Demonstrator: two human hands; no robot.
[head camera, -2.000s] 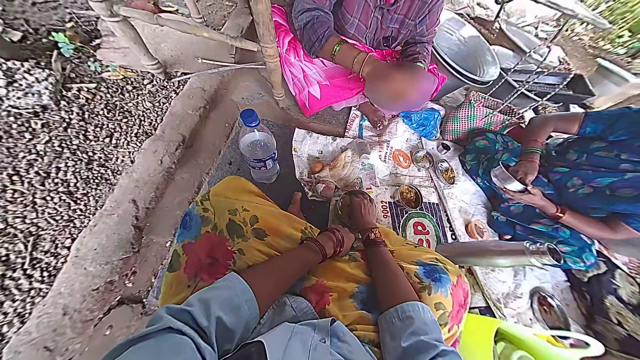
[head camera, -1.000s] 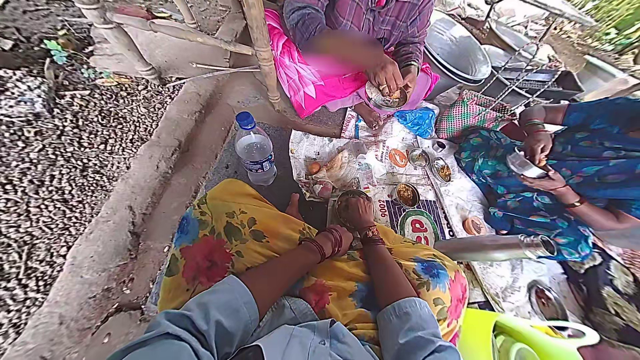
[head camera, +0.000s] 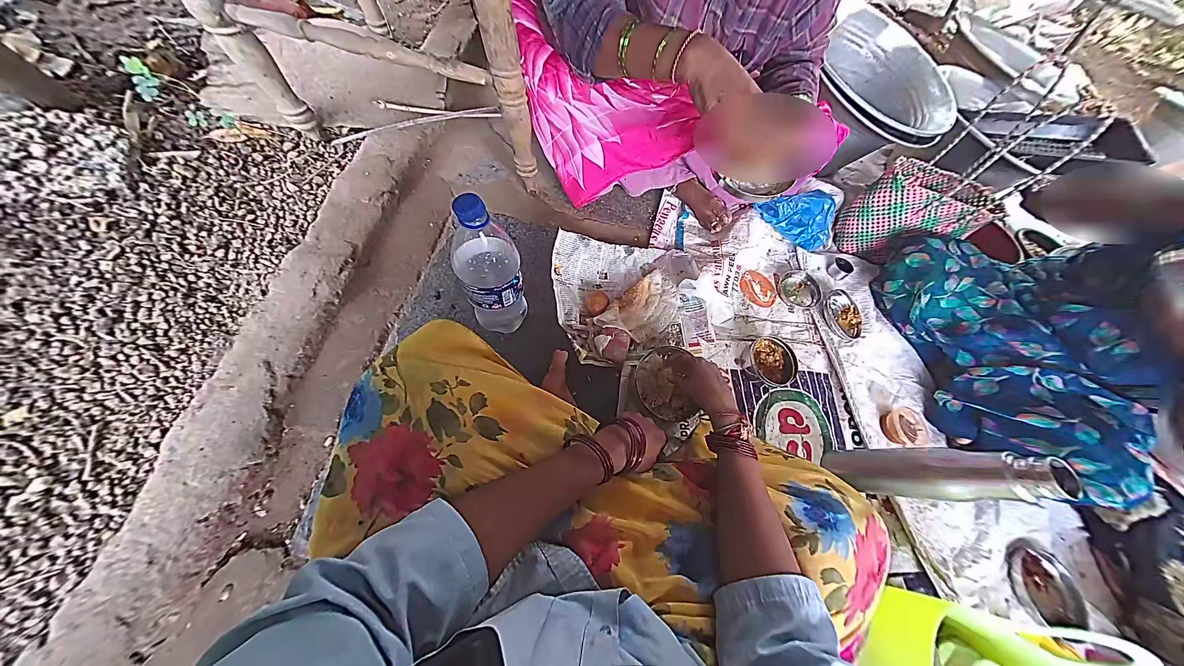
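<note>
A round metal bowl of food (head camera: 661, 387) stands in front of my crossed legs. My right hand (head camera: 708, 384) reaches over its right rim, with the fingertips in the food. Near the bowl's lower edge lies my left hand (head camera: 645, 442); its fingers are partly hidden, so its hold cannot be told. Beyond the bowl, flat bread (head camera: 647, 310) and an onion piece (head camera: 610, 344) rest on newspaper (head camera: 573, 268). A small metal bowl of cooked food (head camera: 773, 361) is just right of my right hand.
A water bottle (head camera: 488, 277) with a blue cap stands left of the newspaper. A steel cylinder (head camera: 953, 474) lies to the right, above a lime-green plastic container (head camera: 902, 629). Two people sit opposite and at right. Small bowls (head camera: 844, 314), a blue plastic bag (head camera: 800, 219) and a checked bag (head camera: 911, 208) lie between them.
The person opposite has raised a hand from the bowl towards the face. The person at right has lifted an arm, and the bowl held there is out of sight. My hands stay at the bowl.
</note>
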